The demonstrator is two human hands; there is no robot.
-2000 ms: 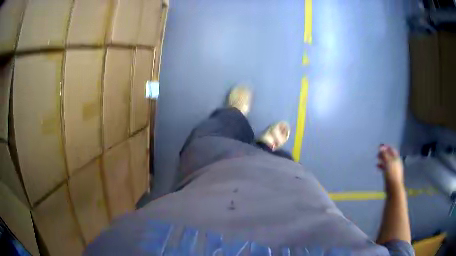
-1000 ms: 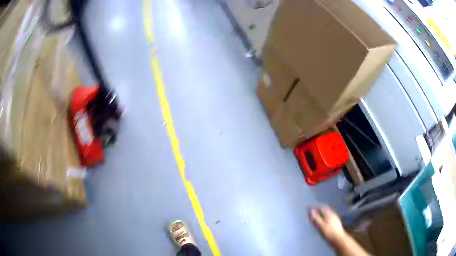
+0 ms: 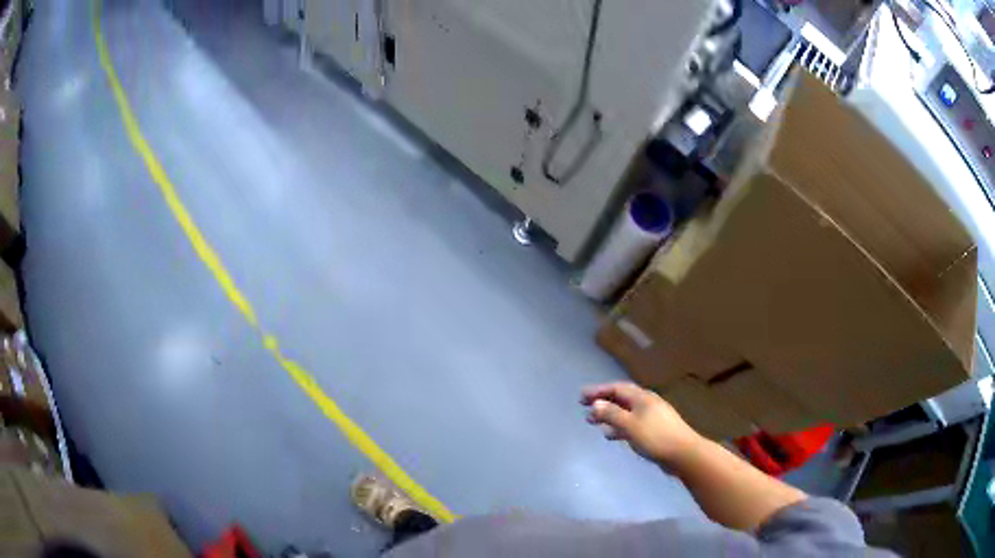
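Observation:
My right hand is bare and empty, fingers a little curled and apart, held out over the floor at the lower centre right. It appears in front of a large brown carton and does not visibly hold it. The carton is open at the top and stands on or against another brown carton; the exact contact is hidden. My left hand is out of the picture.
A red stool shows partly below the carton. A grey-white machine cabinet stands behind, with a white roll beside it. A yellow line crosses the grey-blue floor. Brown cartons line the left edge. A control panel is upper right.
The view has moved from the carton stacks, past a red pallet jack, to the machine side. The open carton now shows its inside. My right hand stays empty and is now in front of the cartons.

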